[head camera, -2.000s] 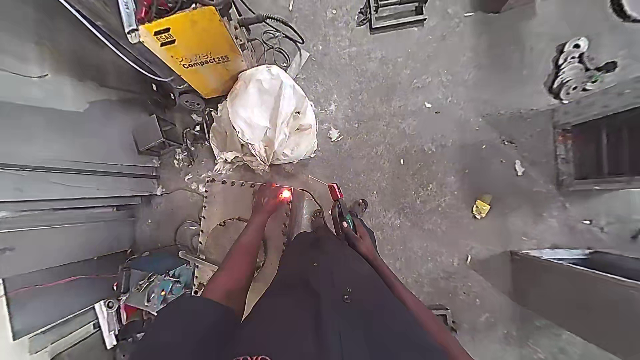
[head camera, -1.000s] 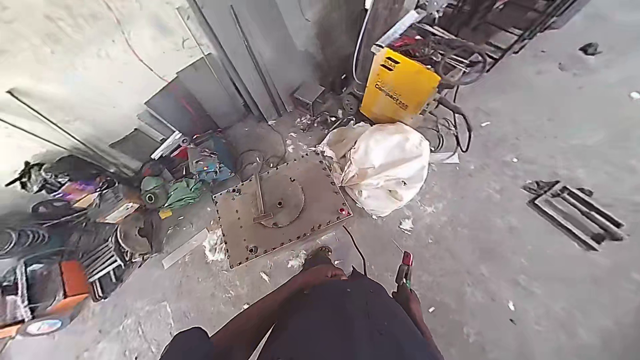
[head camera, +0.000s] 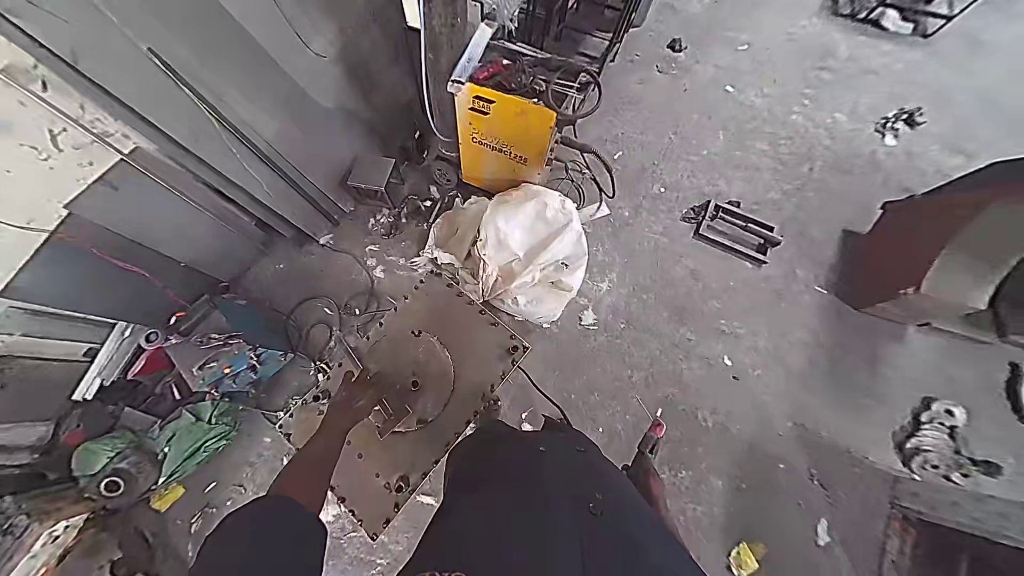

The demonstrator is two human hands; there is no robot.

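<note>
A drilled rectangular metal plate (head camera: pixel 480 352) lies on the floor, its edges lined with small dark holes or bolts. On it sits a round metal disc (head camera: pixel 428 360). My left hand (head camera: pixel 356 396) reaches over the plate to the disc's left edge, its fingers around the middle of a metal bar with a short crosspiece (head camera: pixel 392 418); the fingertips are small and blurred. Away from the plate, low on the right, my right hand (head camera: pixel 646 472) is closed on a red-tipped welding electrode holder (head camera: pixel 656 430). A thin rod projects from its tip.
A white sack (head camera: pixel 536 248) touches the plate's far corner, before a yellow welding machine (head camera: pixel 504 140) with cables. Tools and green cloth (head camera: pixel 196 436) clutter the left. A small metal frame (head camera: pixel 734 232) lies on the right floor, near a large curved brown object (head camera: pixel 944 240).
My left hand was at a glowing spot near the plate's corner, then back by my lap, and is now at the bar. The glow is gone. The view has swung about considerably.
</note>
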